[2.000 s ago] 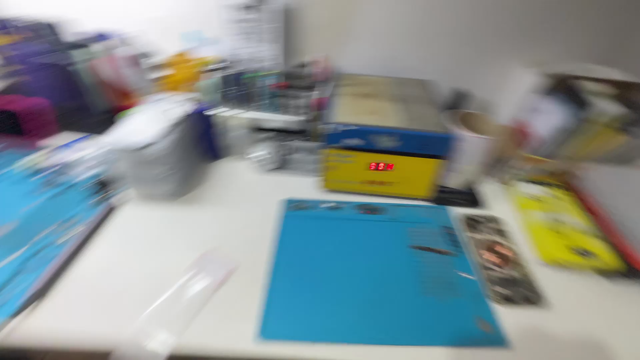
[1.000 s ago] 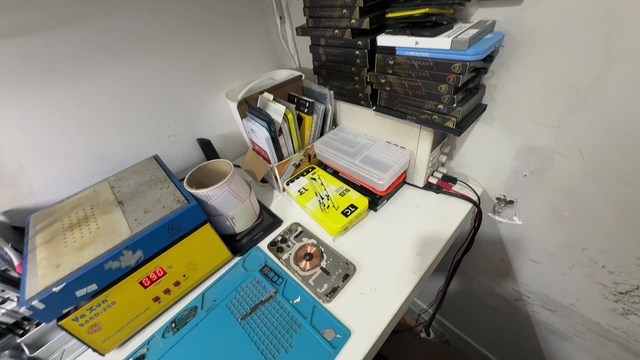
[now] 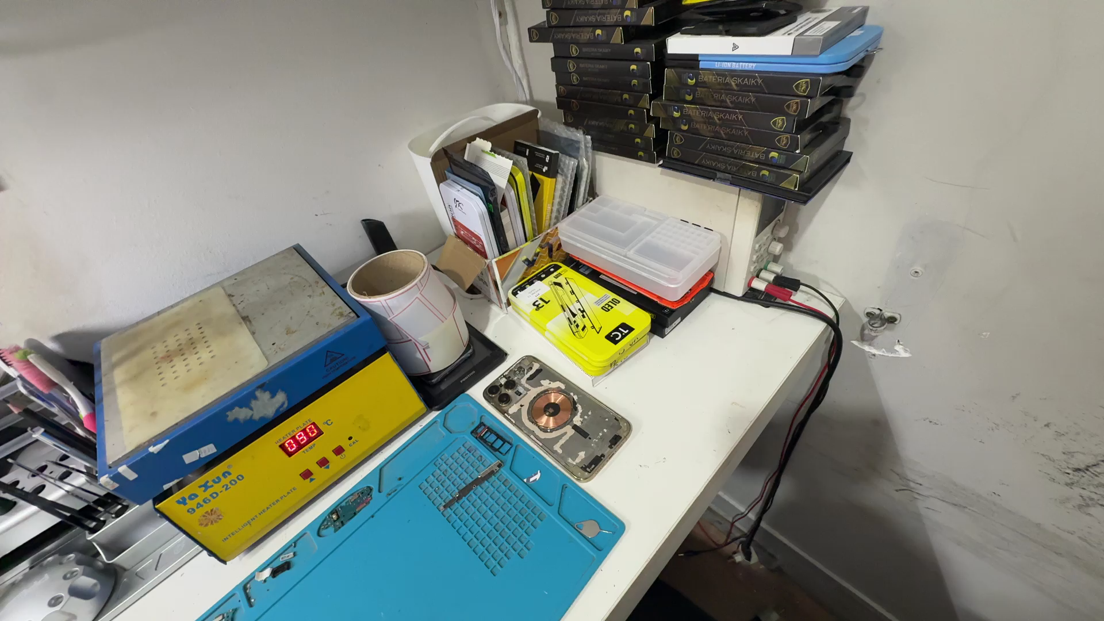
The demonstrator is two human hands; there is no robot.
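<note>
Neither my left hand nor my right hand shows in the head view. A blue silicone repair mat [image 3: 414, 543] lies at the lower middle with small phone parts on it. Among them are a small circuit board [image 3: 346, 511], a thin dark metal strip [image 3: 472, 486] across the mat's grid and a SIM-eject pin [image 3: 592, 528] near its right corner. Just behind the mat lies an opened phone housing [image 3: 559, 417] with a round copper coil. The Ya Xun heater plate [image 3: 293, 448], yellow and blue, stands to the left with a lit red display.
A cardboard roll [image 3: 412, 315] wrapped in patterned paper stands behind the mat. Beyond are a yellow box [image 3: 580, 317], a clear plastic case [image 3: 640, 245] and a bin of packets [image 3: 424, 142]. Stacked black battery boxes [image 3: 742, 116] rest above a power supply [image 3: 690, 200]. Cables [image 3: 835, 345] hang past the right table edge.
The view has swung far to the right since the earliest frame and has moved little since the later one. The things on the table show no plain change.
</note>
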